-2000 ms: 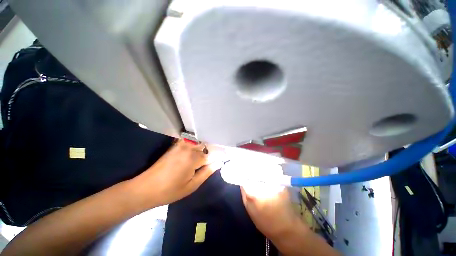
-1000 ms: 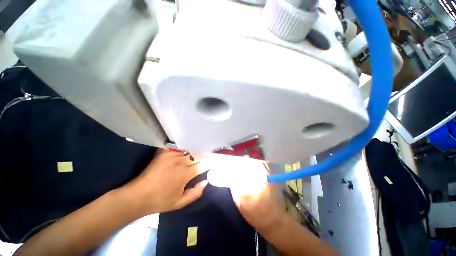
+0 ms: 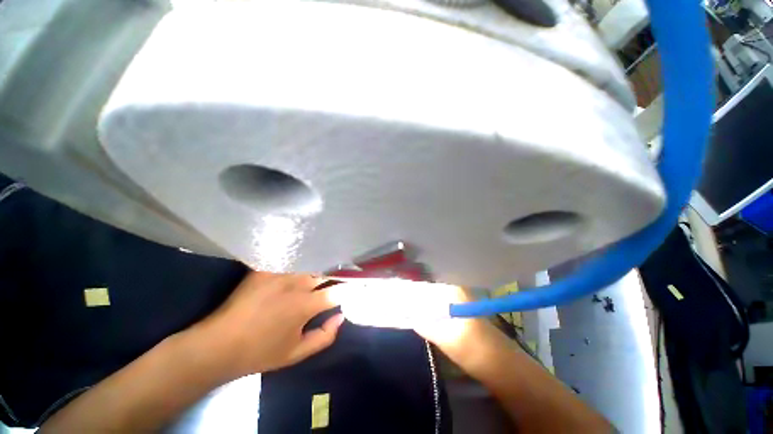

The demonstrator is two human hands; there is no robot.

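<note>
A black bag panel (image 3: 373, 381) with a small yellow patch and a pale zip line lies below the machine head. My left hand (image 3: 284, 318) lies at the panel's upper left edge, thumb and fingers bent; its fingertips run under the head. My right hand (image 3: 462, 339) is at the panel's upper right, its fingers lost in white glare. What the fingertips hold is hidden by the glare and the head. The big white machine head (image 3: 407, 178), with two round holes and a red mark, fills the upper view.
A black bag piece (image 3: 152, 288) with a yellow patch lies at left. A blue hose (image 3: 593, 275) curves at the right of the head. A grey plate (image 3: 593, 356), a hanging black piece (image 3: 695, 314) and a dark screen (image 3: 742, 144) are at right.
The view has shifted and the head now looms larger than one second ago. Both hands stay by the panel's top edge; the right hand's fingers are more washed out by glare.
</note>
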